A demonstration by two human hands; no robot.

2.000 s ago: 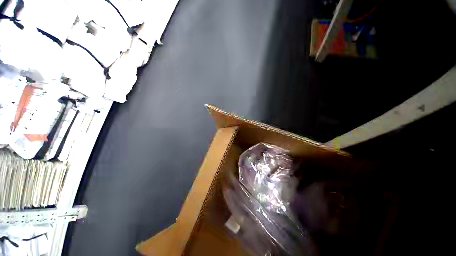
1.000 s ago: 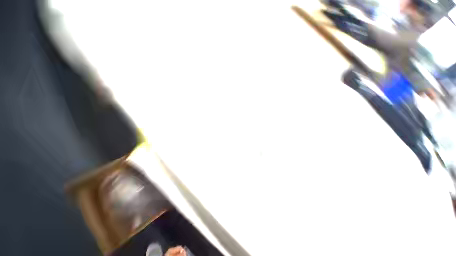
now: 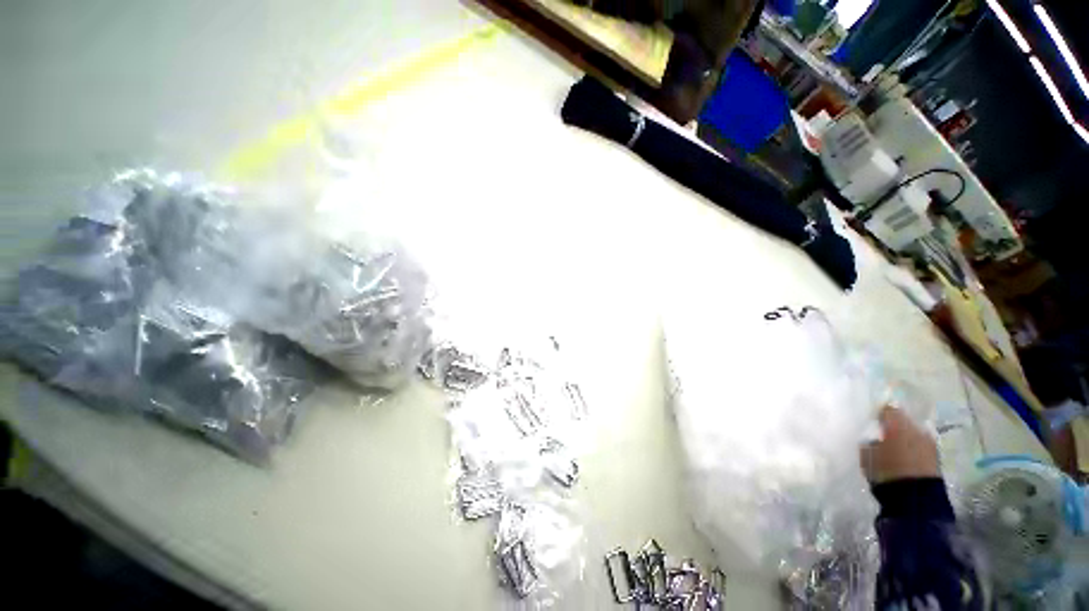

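My right hand [image 3: 904, 448], in a dark sleeve, is at the right, at the far edge of a large whitish, cloudy plastic bag or pile [image 3: 764, 418]. Its fingers are blurred against the pale plastic, so its grip cannot be told. My left hand is not in view. Wrapped metal buckles [image 3: 522, 412] lie loose in the middle. Bare dark-edged buckles [image 3: 654, 578] lie at the bottom edge. A clear bag of dark metal pieces [image 3: 832, 581] is partly cut off at the bottom right.
Two bulging grey-silver bags [image 3: 155, 316] [image 3: 358, 304] stand at the left. A long black fabric roll [image 3: 717, 177] lies on the far side, near a yellow tape line [image 3: 358, 102]. A fan [image 3: 1015, 507] is at the far right. Sewing machines [image 3: 860, 161] are beyond the table [image 3: 358, 489].
The view has swung from the floor and the open cardboard box, across the white table, to the bags and buckles. My right hand and the metal pieces are now in view; the box is out.
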